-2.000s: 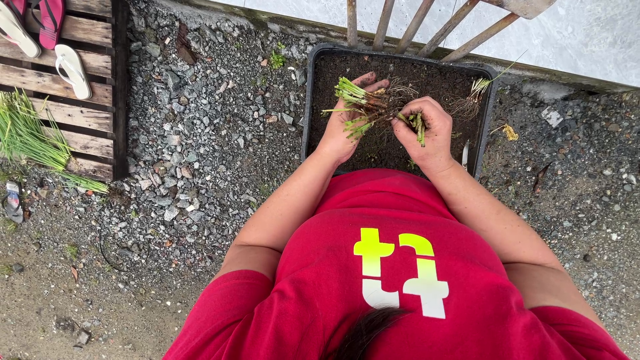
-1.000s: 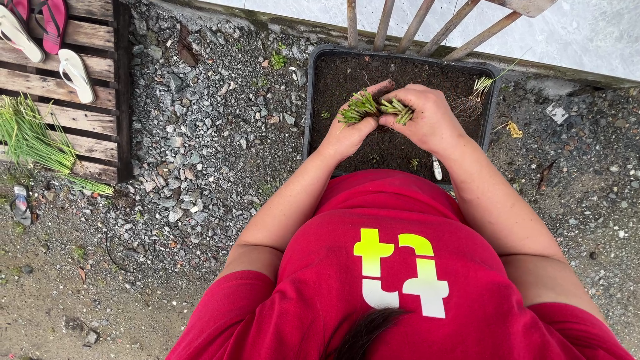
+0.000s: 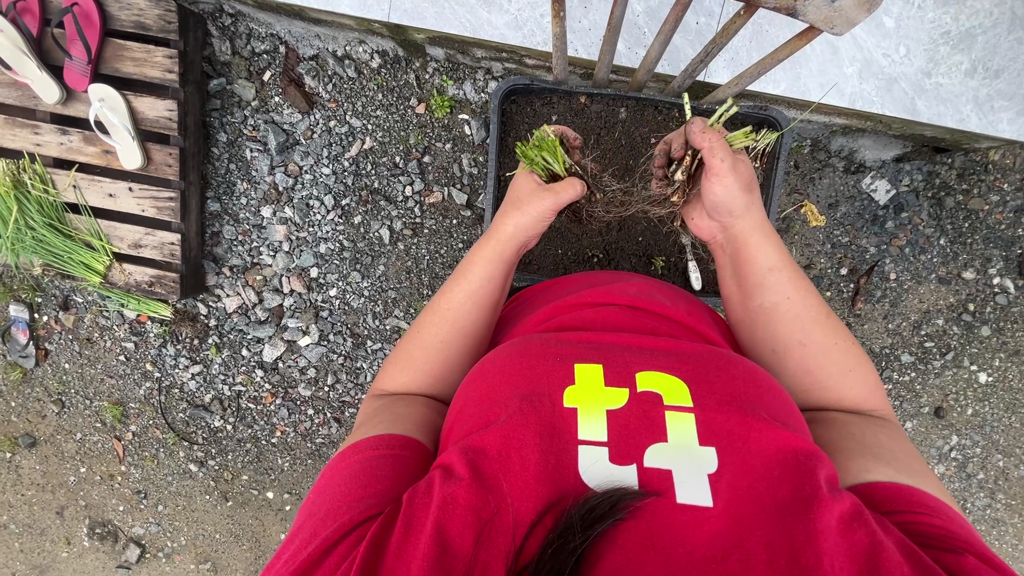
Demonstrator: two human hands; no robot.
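My left hand [image 3: 544, 192] grips a bunch of cut green stems [image 3: 544, 154], its tangled roots pointing to the right. Around several more rooted stems [image 3: 686, 172] the fingers of my right hand [image 3: 720, 180] are closed; their cut tops stick out past the thumb. Fine roots [image 3: 628, 200] stretch between the two bunches. Both hands are over a black plastic tub [image 3: 494, 152] of dark soil [image 3: 608, 120]. A white-handled utensil [image 3: 694, 268] stands near the tub's near edge below my right hand, its far end hidden. More stems with roots lie at the tub's right side, partly hidden.
Wooden slats [image 3: 660, 44] of a chair-like piece stand behind the tub, before a pale tiled surface [image 3: 928, 68]. At left, a wooden pallet [image 3: 120, 192] bears flip-flops [image 3: 118, 126] and long green leaves [image 3: 48, 220]. Gravel [image 3: 296, 240] surrounds the tub.
My hands were close together over the tub a second ago; now they are apart, each with a rooted bunch. The right hand has moved right and turned, showing its stems and roots.
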